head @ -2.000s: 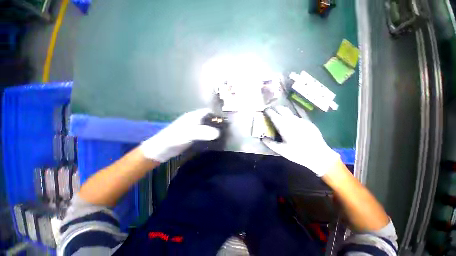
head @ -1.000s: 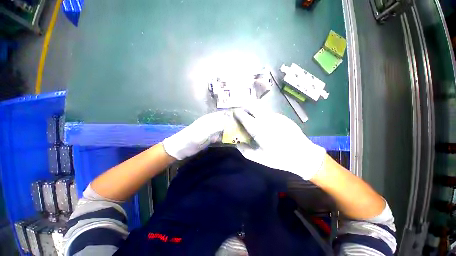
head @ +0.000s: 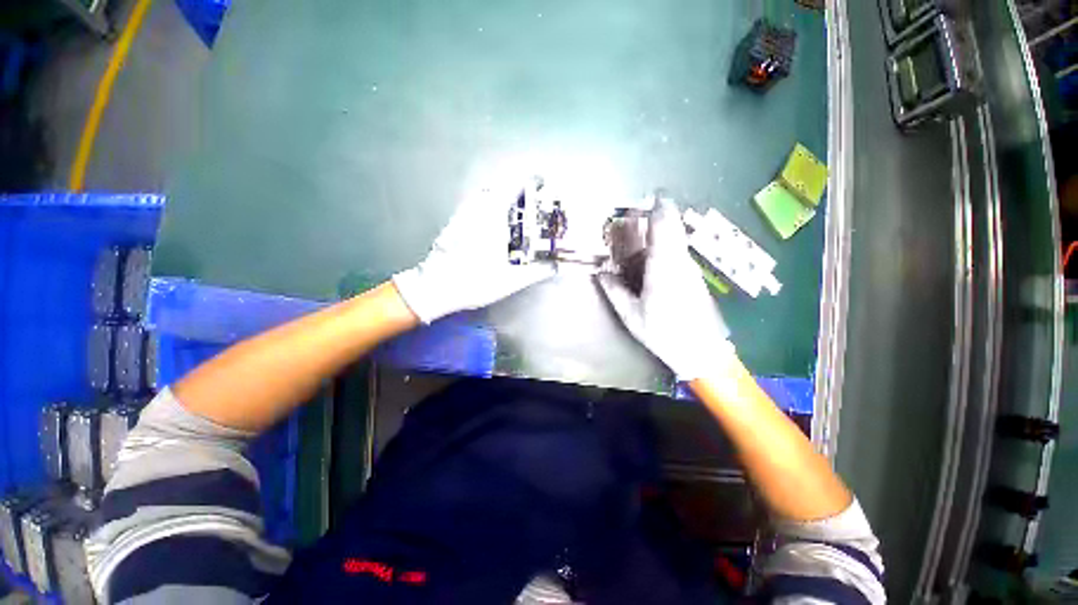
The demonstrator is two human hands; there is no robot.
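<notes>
A silver-white metal frame lies on the green mat under strong glare, with dark fittings at its left and right ends. My left hand, in a white glove, holds the frame's left end. My right hand, also gloved, is at the right end, its fingers around a dark block; whether the block is seated in the frame cannot be told. A white cover plate lies just right of my right hand, with a green piece partly showing beneath it.
Two yellow-green plates lie near the bench's right edge. A black module stands at the far right. A blue bin with grey metal units is at left. A railed conveyor with grey frames runs along the right.
My hands have parted from the yellow-green piece near the front edge and moved up to the frame's two ends. The piece between them no longer shows. The camera view has shifted.
</notes>
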